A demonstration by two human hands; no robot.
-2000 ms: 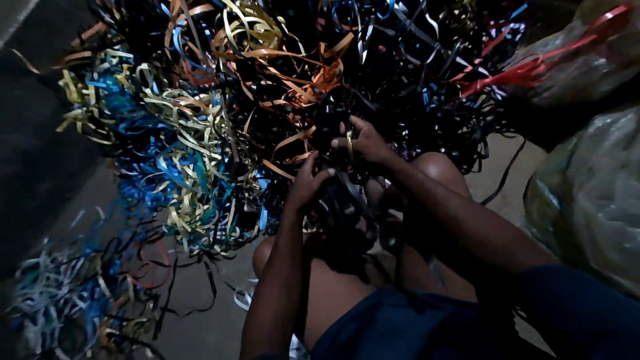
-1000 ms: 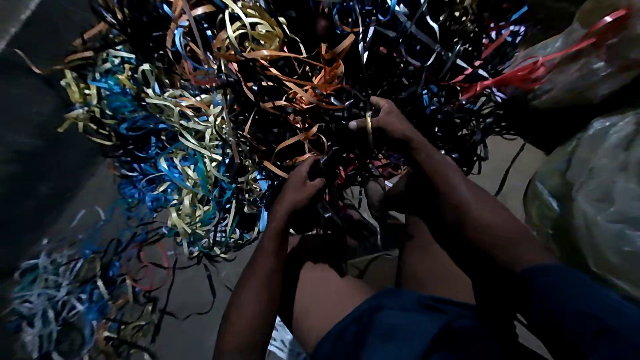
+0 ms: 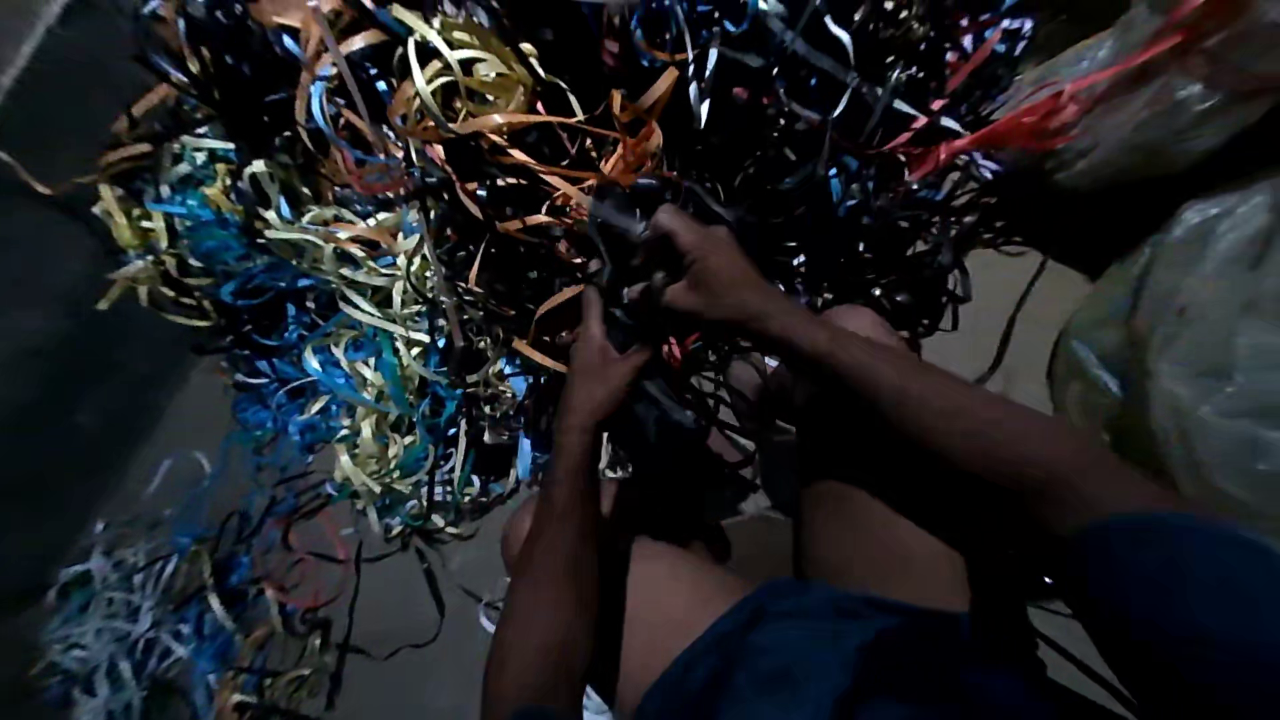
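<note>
A large tangled heap of plastic strapping strips [image 3: 380,270] in yellow, blue, orange and black fills the upper part of the view. At its near edge, my left hand [image 3: 603,365] is closed around a bundle of black strips [image 3: 655,405]. Just above and to the right, my right hand [image 3: 705,265] grips the upper part of the same dark bundle, its fingers curled. Orange strips [image 3: 635,140] lie beyond my hands. Deep shadow hides some fingertips and how the black strips run between the hands.
A smaller pile of white and blue strips [image 3: 130,610] lies on the floor at lower left. A translucent plastic bag [image 3: 1190,370] stands at right, with another bag [image 3: 1130,100] behind it and red strips [image 3: 1050,125] across it. My bent legs are below.
The hands, apart a second ago, are now closer together, with a thicker dark bundle between them. The rest of the heap looks much the same.
</note>
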